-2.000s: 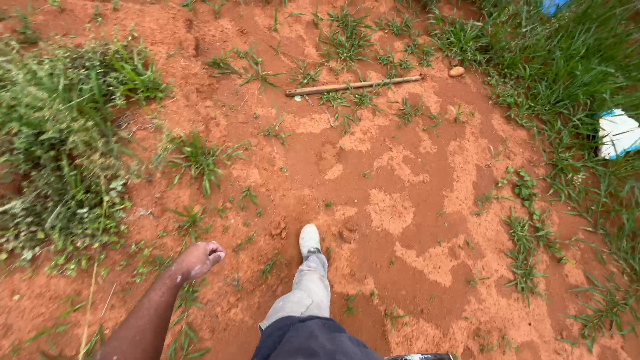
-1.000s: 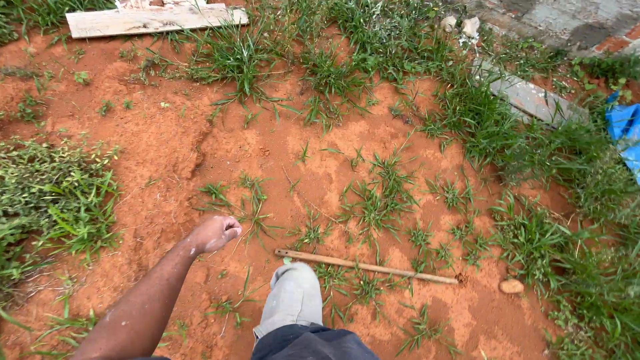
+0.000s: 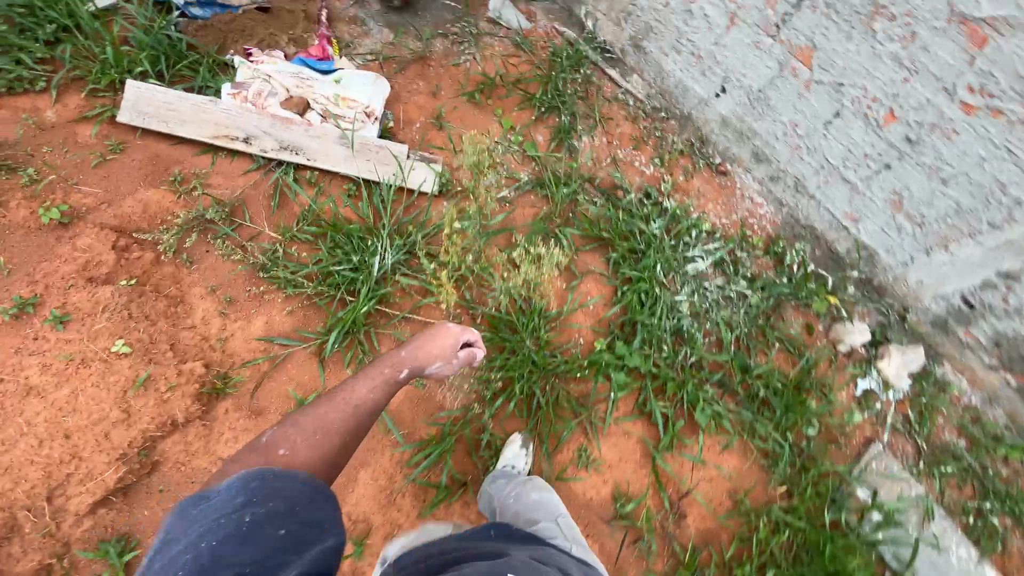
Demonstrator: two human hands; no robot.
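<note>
My left hand [image 3: 450, 350] hangs in front of my body, curled closed with nothing seen in it. Pale dried splashes mark its skin and forearm. Beneath it are a grass clump [image 3: 524, 352] and red soil; it touches neither as far as I can tell. One shoe with pale smears [image 3: 514, 454] stands on the ground just below the hand in view, under a grey trouser leg [image 3: 532, 508]. My right hand is out of view.
A whitish wooden board [image 3: 256, 134] lies at the upper left against a crumpled white sack [image 3: 356, 94]. A rough grey plastered wall [image 3: 832, 104] runs along the right. Pale rubble chunks [image 3: 900, 364] and another board [image 3: 920, 512] lie among grass at lower right.
The view has travelled over the ground, with the wall now in sight on the right. The stick seen on the soil earlier is out of view. My left hand remains curled.
</note>
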